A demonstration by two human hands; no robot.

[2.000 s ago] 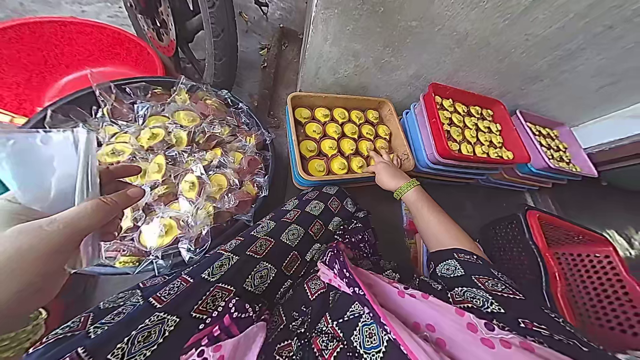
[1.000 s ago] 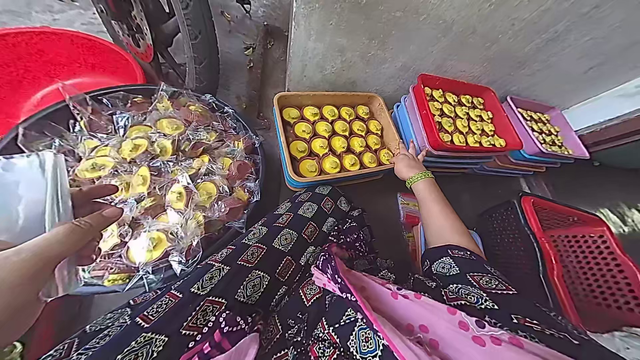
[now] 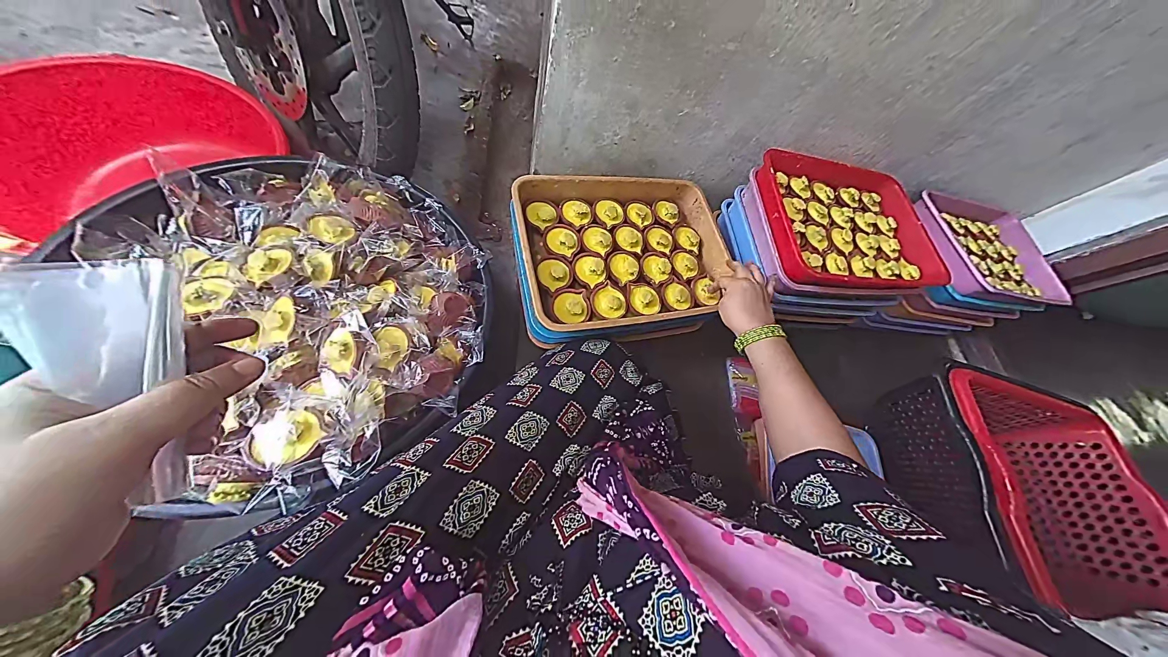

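My left hand point(image 3: 173, 401) holds a stack of clear plastic bags point(image 3: 91, 319) at the left, over the rim of a dark tub point(image 3: 486, 301). Small clay cups with yellow filling point(image 3: 285, 436), wrapped in clear plastic, heap up in that tub. My right hand point(image 3: 746, 299), with a green beaded band at the wrist, touches the right rim of a tan tray point(image 3: 613, 187); its fingertips are partly hidden. Rows of unwrapped clay cups with yellow filling point(image 3: 624, 267) stand in this tray, which rests on blue and tan trays.
Stacked trays topped by a red tray point(image 3: 849, 281) and a pink tray point(image 3: 1049, 274), both bearing yellow pieces, stand by the wall point(image 3: 821, 82). Perforated red baskets point(image 3: 1077, 493) are at the lower right. A red basin point(image 3: 128, 119) and a motorcycle wheel point(image 3: 388, 82) lie beyond the tub.
My right hand has moved from over the cups at the tray's right side to its right rim. My left hand still holds the plastic bags.
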